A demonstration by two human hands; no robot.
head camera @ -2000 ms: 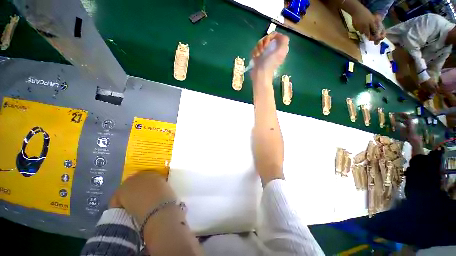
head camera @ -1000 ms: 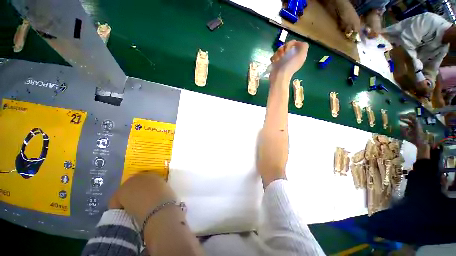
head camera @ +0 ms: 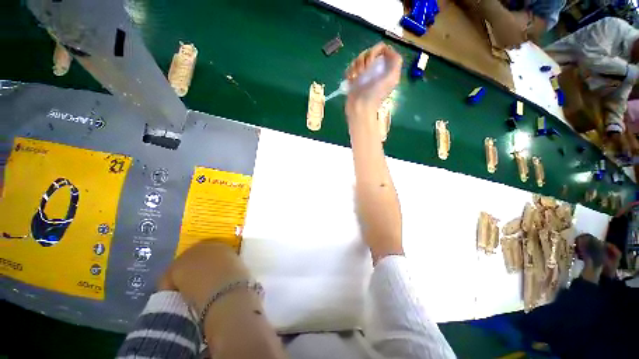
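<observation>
My right hand [head camera: 375, 73] is closed around a small white glue bottle [head camera: 373, 70], partly hidden by the fingers. Its thin pale nozzle points left to the upper right side of a beige moulded part [head camera: 316, 107] on the green conveyor belt [head camera: 266, 77]; whether the tip touches cannot be told. Another beige part [head camera: 385, 118] lies partly behind my wrist. More beige parts lie spaced along the belt on both sides. My left arm [head camera: 228, 301], with a bracelet, is bent at the lower left; its fingers are not visible.
A white sheet [head camera: 301, 203] covers the near bench, with a heap of beige parts [head camera: 538, 245] at right. A metal post [head camera: 115, 63] and headset carton sheet [head camera: 157, 238] are at left. Blue parts [head camera: 476, 95] lie across the belt. Other people's hands and arms show at right.
The beige parts have shifted left along the belt. My right hand moved right, then back left, with the bottle, whose nozzle is now at a different part. My left arm has barely moved.
</observation>
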